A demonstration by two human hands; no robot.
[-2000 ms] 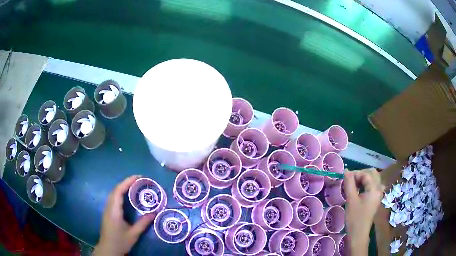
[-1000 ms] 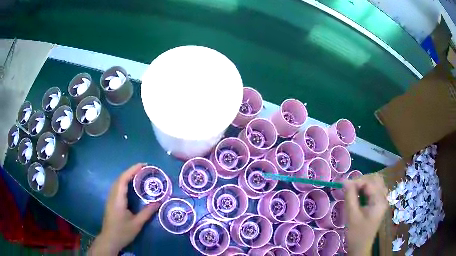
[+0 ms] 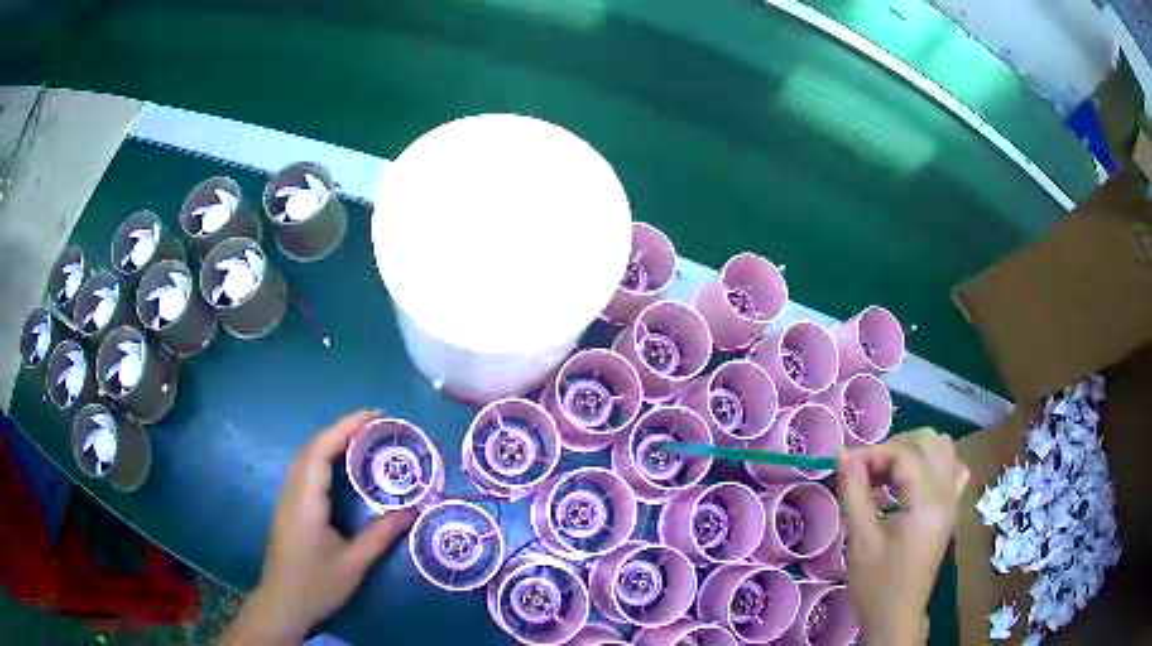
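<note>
My left hand [image 3: 316, 530] holds a pink fan housing [image 3: 394, 466] by its side, thumb and fingers around it, at the left end of the pink group. My right hand [image 3: 900, 505] pinches a green applicator stick [image 3: 758, 456] lying nearly level over the housings. Its tip is at the centre hub of another pink fan housing [image 3: 660, 453] in the middle of the group. Many open pink housings stand upright around it, with spoked rings and hubs showing. Part of the group is hidden under my right hand and cut off by the bottom edge.
A large white tub [image 3: 502, 252] stands behind the pink housings. Fitted housings with white blades [image 3: 240, 284] stand at left. A brown carton [image 3: 1061, 303] is at right, with a pile of white fan wheels [image 3: 1055, 517]. A green belt [image 3: 505, 63] runs behind. Red cloth shows at lower left.
The view has shifted, so the bench items sit further right and higher than at first. The stick's tip has moved from one housing's hub to a neighbouring one. My left hand still holds its housing.
</note>
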